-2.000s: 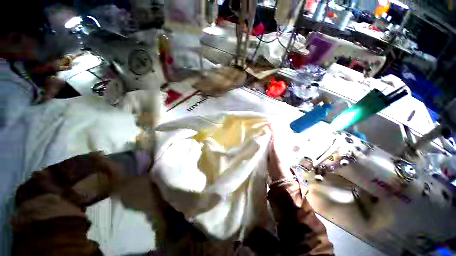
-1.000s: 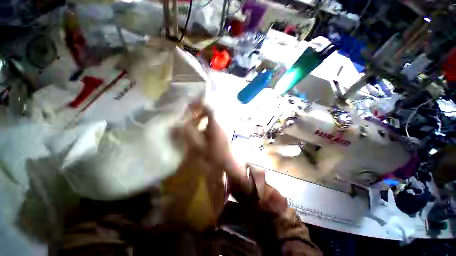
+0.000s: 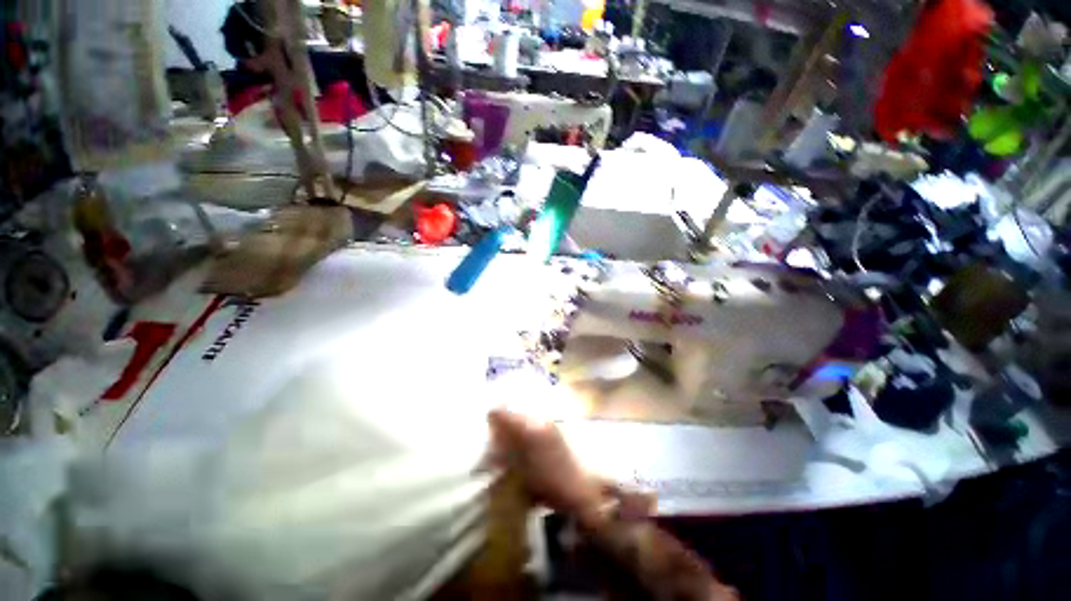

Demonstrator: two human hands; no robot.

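A cream-white garment piece (image 3: 294, 481), blurred, spreads over the lower left and centre, across the table's front edge. My right hand (image 3: 543, 460) is at its right edge, below the needle area, with the fingers on the cloth, holding it. My left hand is not visible; the cloth or the picture's edge hides it. The sewing machine (image 3: 740, 323) stands to the right of the cloth, its needle area in bright glare. The cloth is in front and left of the needle, apart from it as far as the glare shows.
The white machine table (image 3: 716, 464) has a ruler along its front edge. A blue-handled tool (image 3: 476, 261) and a green lamp or holder (image 3: 561, 211) are above the needle area. A red object (image 3: 435, 222) lies behind. Dark cloth (image 3: 910, 252) is heaped at right. A red item hangs upper right.
The view has swung right and up. The cloth has gone from a bunched heap between both hands to a wider spread at lower left. The left arm has left the view.
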